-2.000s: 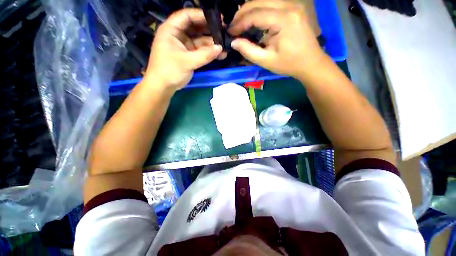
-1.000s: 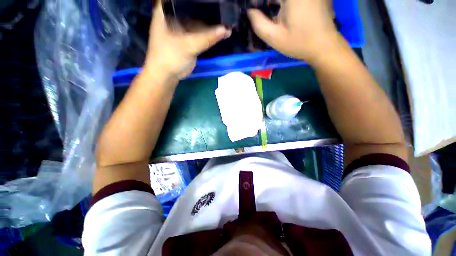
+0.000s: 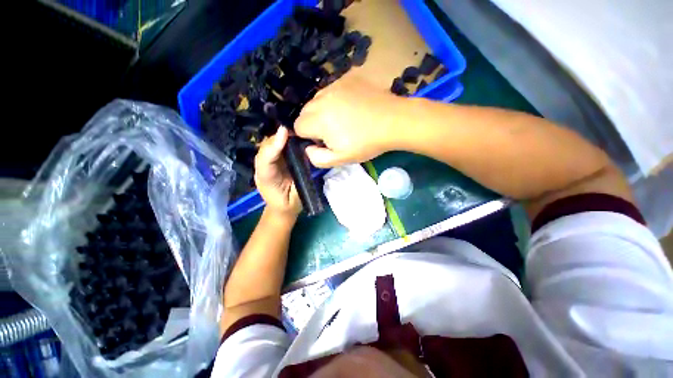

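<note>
A long black housing [image 3: 304,177] is in my left hand [image 3: 274,174], over the front edge of the blue tray [image 3: 251,203]. It slants, its lower end toward me above the green mat. My right hand [image 3: 350,122] is at its upper end, fingers bent and pinched there; whether they hold a small part is hidden. Many small black pieces [image 3: 254,81] lie heaped in the tray, with a few more at its right side. A white pad [image 3: 356,201] lies on the mat. The whitish bottle [image 3: 395,183] beside it shows as a round disc.
A clear plastic bag [image 3: 199,221] around rows of black parts [image 3: 133,269] stands at the left. A yellow-green strip [image 3: 395,218] runs beside the pad. The bench's pale front edge [image 3: 450,221] is near my body. A white sheet [image 3: 590,66] is at upper right.
The view has turned and shifted left, showing more of the tray and the bag. The housing now slants toward me, with my right hand at its upper end. The bottle now looks round.
</note>
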